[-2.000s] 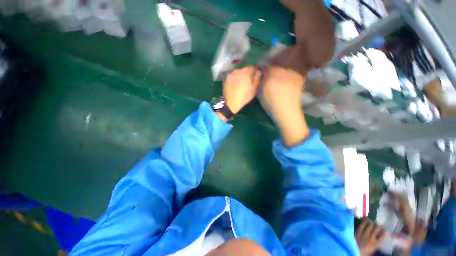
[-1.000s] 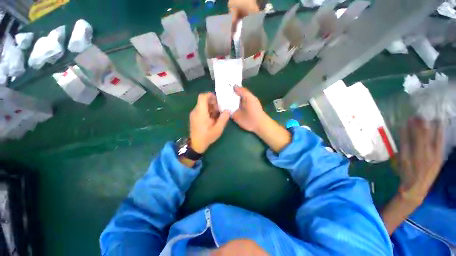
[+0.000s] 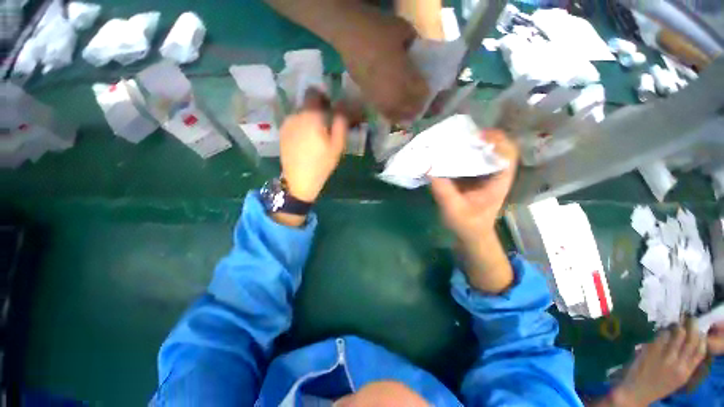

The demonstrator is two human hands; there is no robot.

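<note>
My right hand (image 3: 480, 187) holds a white, flat-looking carton or wrapped piece (image 3: 444, 151) tilted in front of the carton row; it is slightly blurred, so I cannot tell which. My left hand (image 3: 310, 155), with a black wristwatch, reaches up to an open grey-white carton (image 3: 302, 71) in the row. The left fingertips are blurred and I cannot tell whether they grip it. More open cartons with red marks, such as one carton (image 3: 258, 119), stand to the left.
Another person's hand (image 3: 389, 75) reaches in from the top over the cartons. White bundles (image 3: 123, 38) lie at upper left. A grey metal bar (image 3: 635, 131) crosses at right. Stacked flat cartons (image 3: 568, 254) and loose white papers (image 3: 675, 266) lie at right, near another person's hands (image 3: 663, 366).
My hands have moved apart from the small white piece they held together. My right hand has moved right with a larger white piece; my left has moved up to the cartons. Another person's arm reaches in further.
</note>
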